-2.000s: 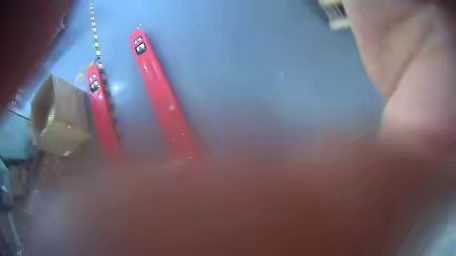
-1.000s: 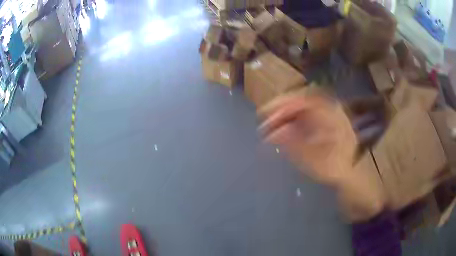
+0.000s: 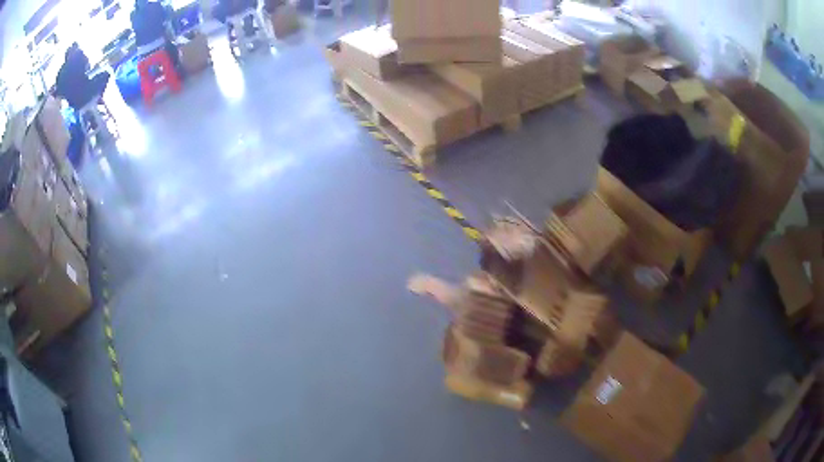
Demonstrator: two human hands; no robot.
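Note:
Neither of my hands is in the picture. Nearest in front of me, on the right side of the grey floor, lies a loose heap of small open brown cartons, blurred. A larger brown carton with a white label lies beside the heap. Behind them stands an open carton with black material above it. I cannot tell what the black material is.
A wooden pallet bears long brown cartons ahead. Yellow-black tape runs along the floor. More cartons are stacked at left. A red stool and dark figures, probably seated people, show at far left.
The blurred hand and purple sleeve at right have left the picture, as have the red shoes. The view has lifted and moved ahead; the loaded pallet and red stool now show.

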